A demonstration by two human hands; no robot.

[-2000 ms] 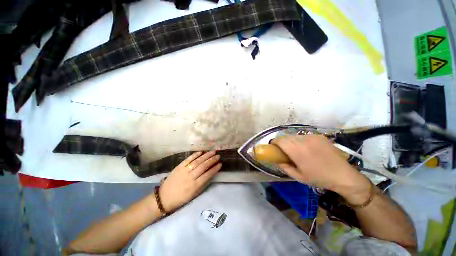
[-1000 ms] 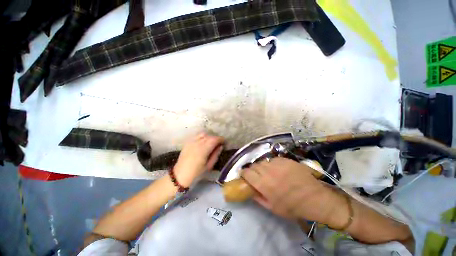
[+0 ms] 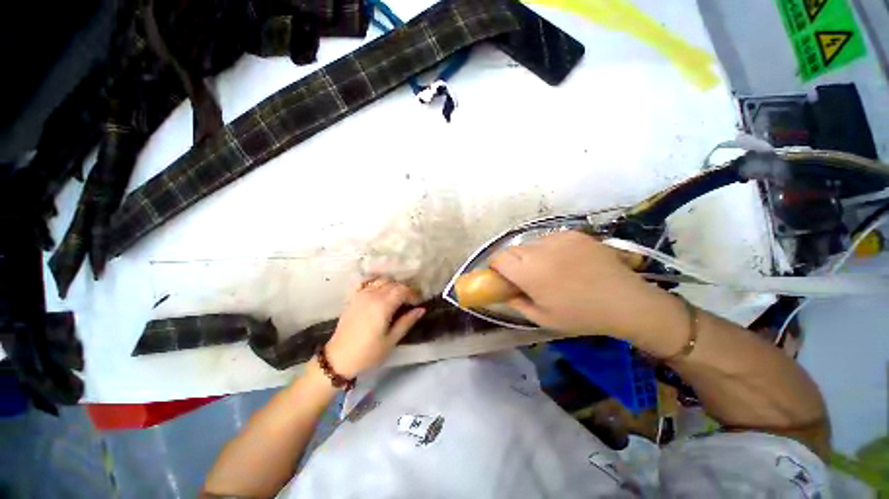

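A dark plaid strip lies along the near table edge. It has a slanted left end and a twist left of my left hand. My left hand is on the strip with its fingers bent, thumb and fingertips at the cloth just left of the iron's tip. My right hand is closed around the tan wooden handle of the steam iron. The iron points left and lies over the strip's right part, which it hides.
A wide plaid strip crosses the far side of the white table, its right end over a black flat rectangle. A plaid heap lies far left. A blue cord with a tag is beyond. The hose runs right.
The iron has moved from a tilted position near my body back over the strip, its tip close to my left fingers. The whole view has turned and shifted.
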